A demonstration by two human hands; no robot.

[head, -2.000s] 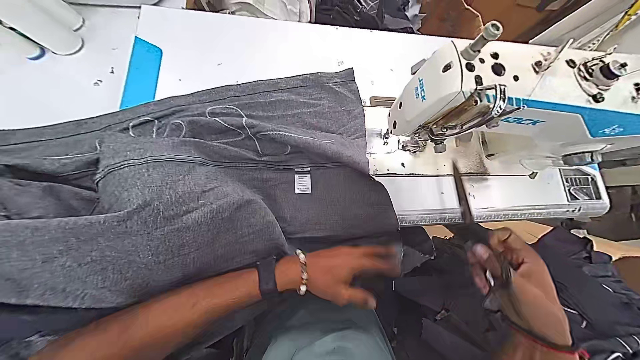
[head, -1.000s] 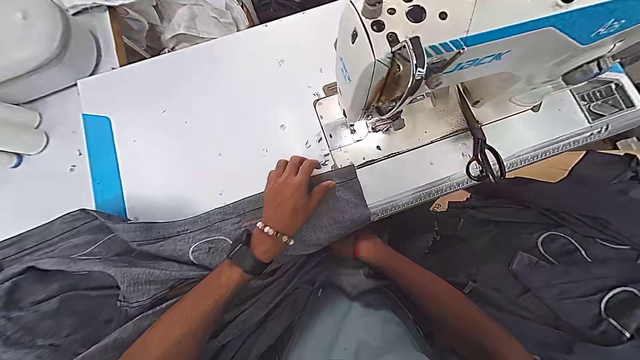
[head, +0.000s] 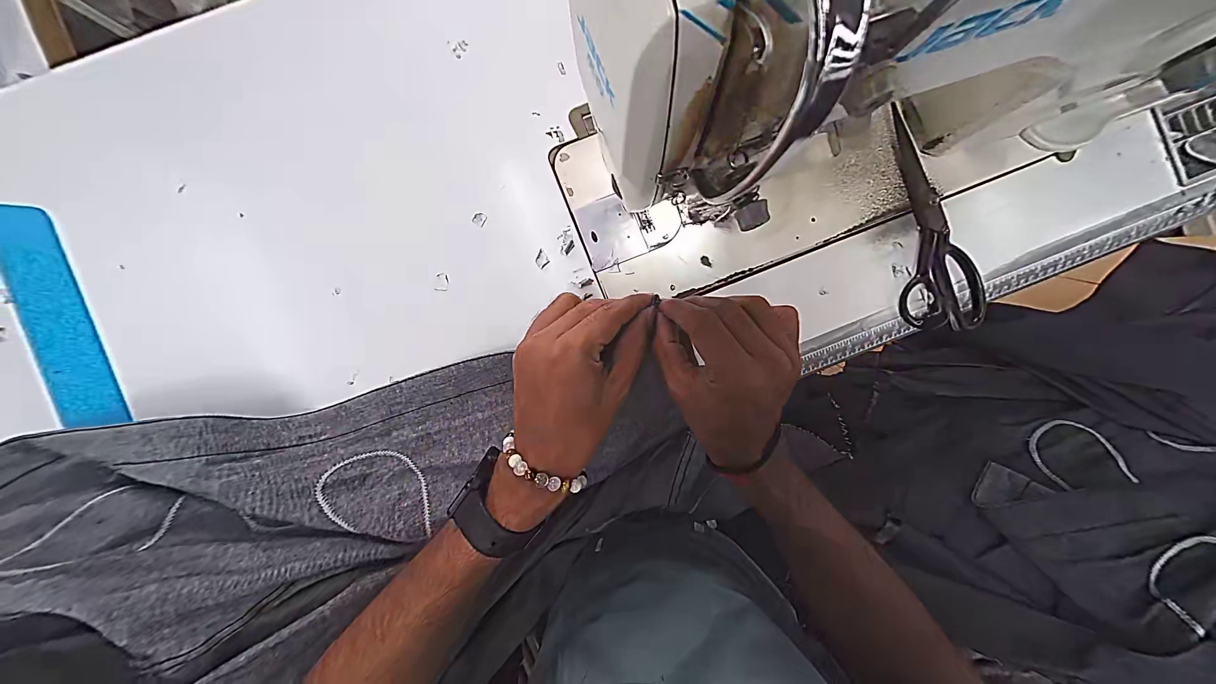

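Note:
My left hand [head: 575,380] and my right hand [head: 731,375] meet fingertip to fingertip, pinching the edge of a dark grey fabric garment [head: 380,456] between them. The pinched edge lies just in front of the needle area of a Jack sewing machine [head: 636,104]. From my hands the garment spreads left along the table's front edge and down over my lap, with white curved stitching on it. A beaded bracelet [head: 541,477] and a dark wristwatch [head: 484,513] are on my left wrist. A thin dark band circles my right wrist.
Black-handled fabric shears [head: 936,237] lie on the machine bed, right of my hands. A ruler strip [head: 1092,242] runs along the table's front edge. Thread scraps dot the white table [head: 285,190]. More dark fabric with white stitching [head: 1064,532] lies at the lower right.
Two seconds ago my right hand held the shears; one second ago they lay on the machine bed. My right hand has come up from below the edge to meet my left. The view is closer.

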